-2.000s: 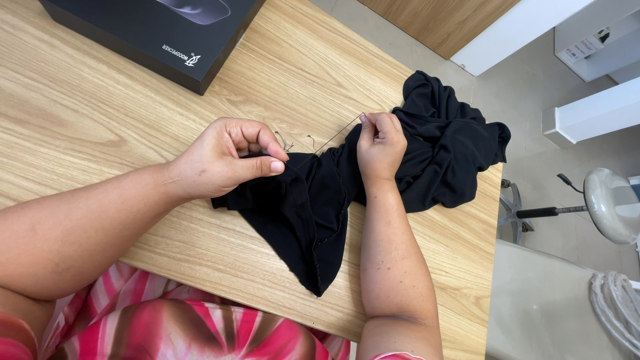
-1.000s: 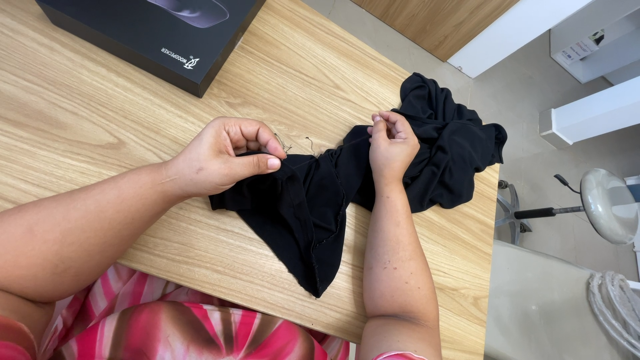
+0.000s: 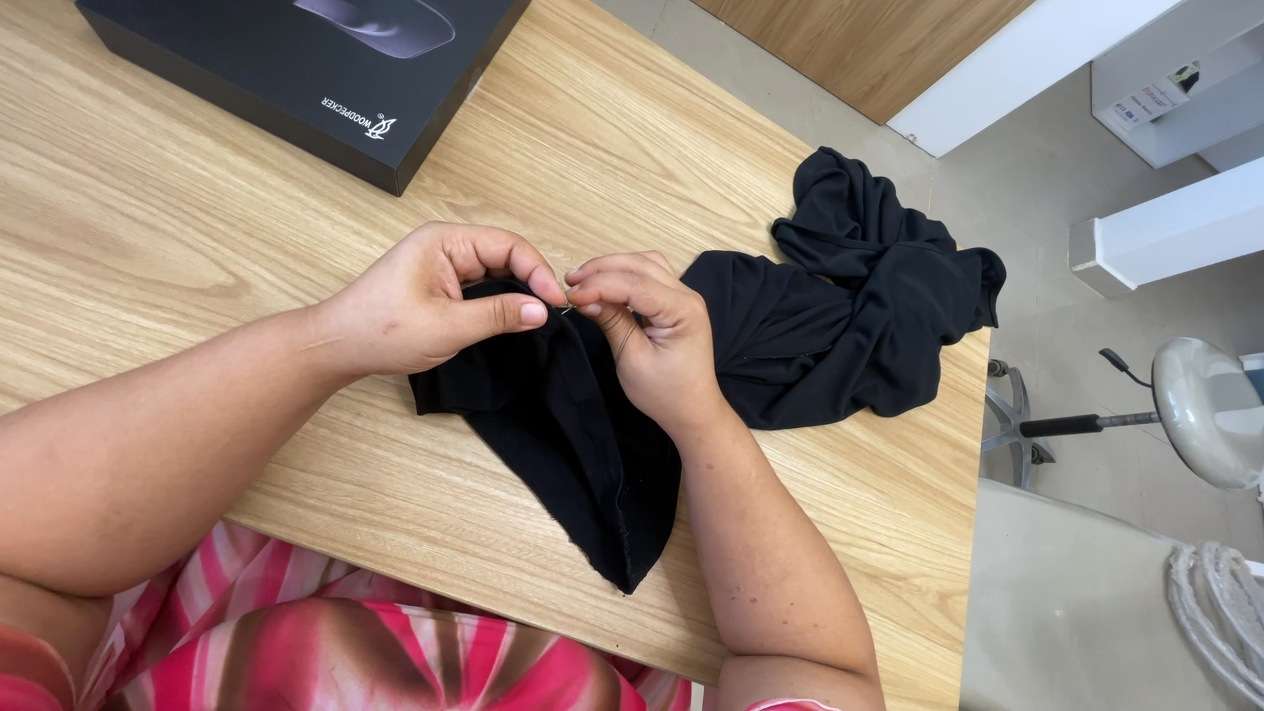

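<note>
A black fabric garment lies bunched across the wooden table, its near end hanging in folds below my hands. My left hand pinches the upper edge of the cloth between thumb and forefinger. Close against it, my right hand has its fingertips together at the same spot. A tiny thin metallic thing, apparently a sewing needle, shows between the fingertips of both hands. Which hand holds it is hard to tell. Any thread on it is too fine to make out.
A black box with a Woodpecker mark stands at the table's upper left. Past the right edge are a stool with a pale round seat, a coiled clear hose and white furniture legs on the tiled floor.
My right hand has moved left to meet my left hand at the cloth's edge. Two seconds ago it stood apart, drawing a thread up. The left hand has stayed nearly in place.
</note>
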